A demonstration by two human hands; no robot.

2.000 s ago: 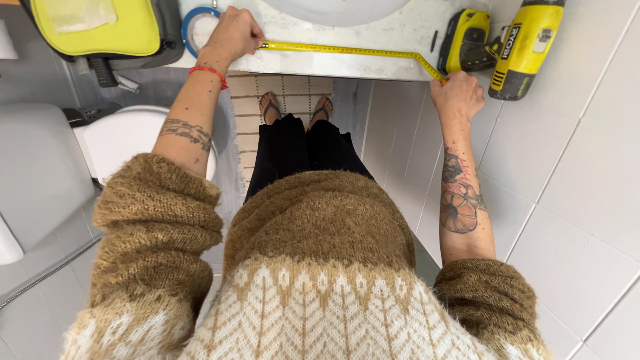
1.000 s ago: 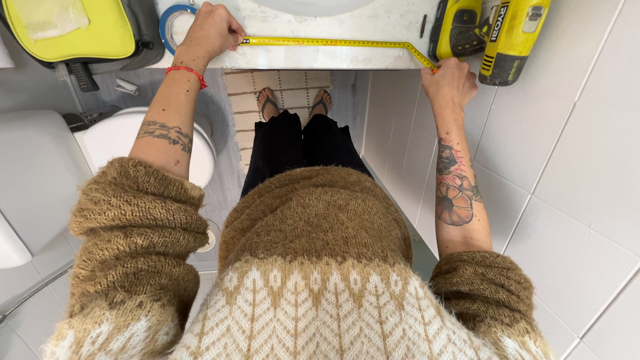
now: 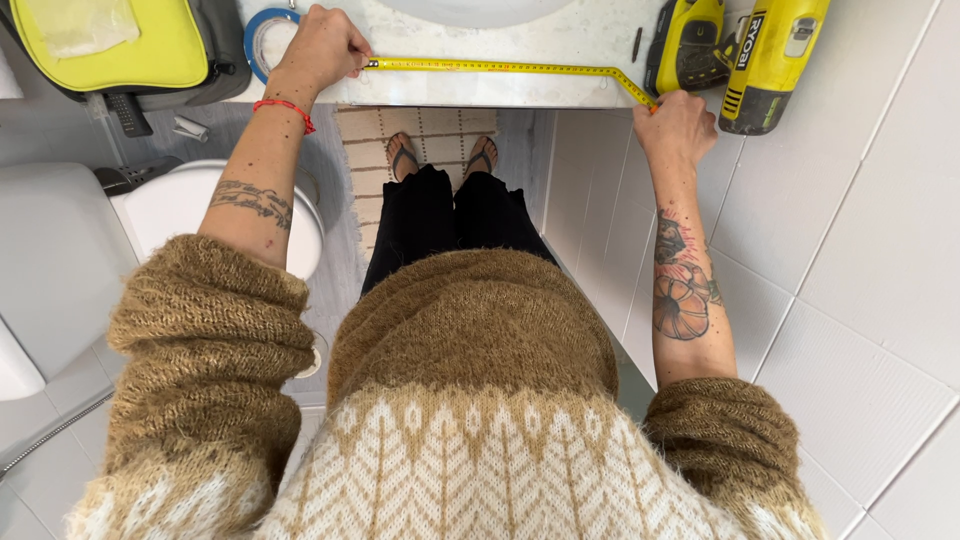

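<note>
A yellow tape measure blade (image 3: 495, 67) stretches along the front of the pale countertop (image 3: 420, 94). My left hand (image 3: 322, 49) pinches its metal end hook between thumb and fingers. The blade runs straight toward the right, then bends down to my right hand (image 3: 675, 127), which is closed around the tape measure; an orange bit of the case shows at the fingers and the rest is hidden. Beside my left hand lies a roll of blue masking tape (image 3: 255, 45). A small dark slim object (image 3: 637, 45) rests on the counter near the blade's bend.
A yellow-black cordless tool (image 3: 679, 52) and a yellow Ryobi tool (image 3: 772, 60) are at the right, by the white tiled wall (image 3: 862, 225). The sink basin (image 3: 480, 9) is at the top. A lime-and-grey tool bag (image 3: 120, 64) stands left, above the toilet (image 3: 300, 232).
Both hands keep their hold on the tape measure, and the blade stays stretched between them. The view has shifted slightly.
</note>
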